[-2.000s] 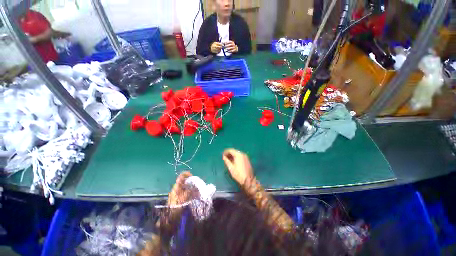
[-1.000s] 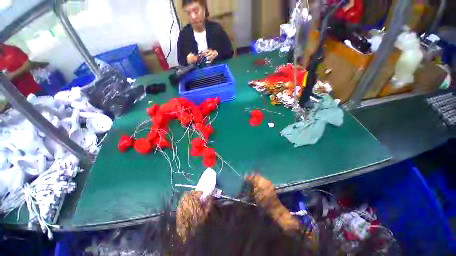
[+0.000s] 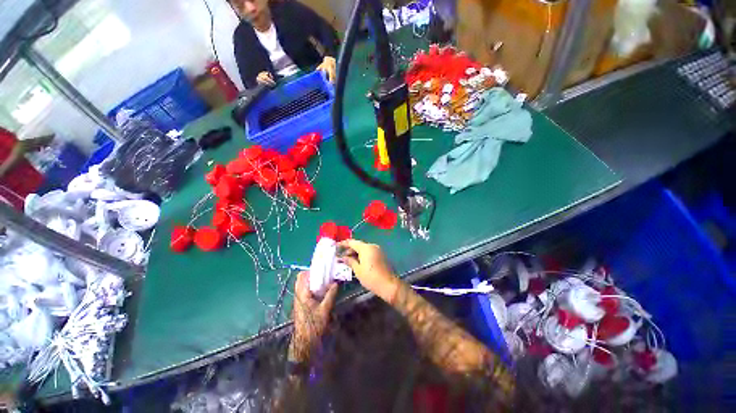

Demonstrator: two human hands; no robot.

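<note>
My left hand (image 3: 313,303) holds a white round housing (image 3: 323,266) on edge above the bench's near edge. My right hand (image 3: 368,266) is at the housing's right side, thumb and fingertips against its open side; what the fingertips pinch is too small to tell. A white cable (image 3: 452,288) runs out to the right, past my right forearm. Red caps (image 3: 332,232) lie just behind the housing, and two more (image 3: 379,214) lie to its right. The black power driver (image 3: 392,133) hangs over the bench beyond my right hand, its tip low.
A heap of red caps (image 3: 262,173) with thin cords lies mid-bench. Behind it is a blue crate (image 3: 290,109). A grey-green cloth (image 3: 483,141) lies right. White housings (image 3: 60,234) are piled left. A near-right bin holds finished units (image 3: 569,319). A person (image 3: 282,36) is across the bench.
The view has turned right. The housing is now upright between both hands, my right hand having come onto it. The driver hangs nearer, and red caps lie closer to my right hand.
</note>
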